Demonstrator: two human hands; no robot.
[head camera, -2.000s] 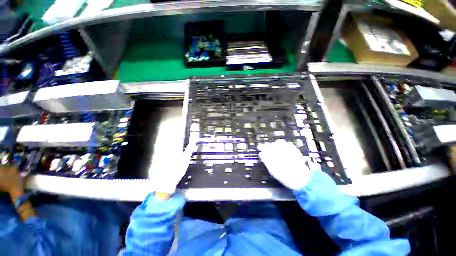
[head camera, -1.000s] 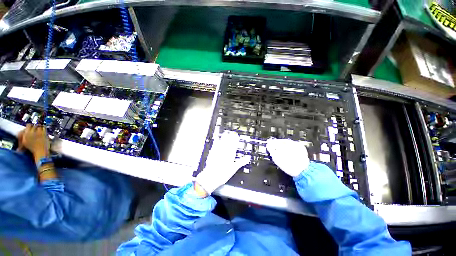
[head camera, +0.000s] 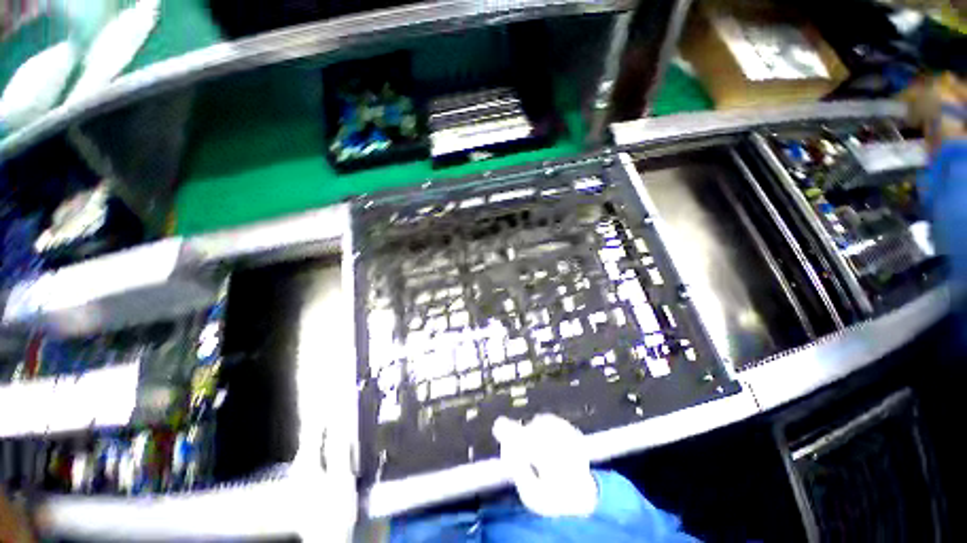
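A black board carrier (head camera: 498, 308) lies on the conveyor in front of me. Its many small cut-outs shine white, and no board shows in it. My right hand (head camera: 551, 467), in a white glove, is at the carrier's front edge, over the rail. It is blurred, its fingers are partly bent, and no held thing shows. A blurred white patch (head camera: 331, 483) at the carrier's lower left corner may be my left glove or glare; I cannot tell its fingers or any held thing.
Populated boards with pale heatsinks (head camera: 69, 401) stand left; another board (head camera: 869, 202) lies right. The green shelf (head camera: 249, 159) holds a component tray (head camera: 371, 122) and silver strips (head camera: 477, 122). A cardboard box (head camera: 769, 64) is upper right. Another person's arm (head camera: 947, 180) reaches in at right.
The view has swung and shifted, and the carrier now appears further left. My right hand has moved off the carrier's middle to its front edge. My left hand no longer shows over the cut-outs.
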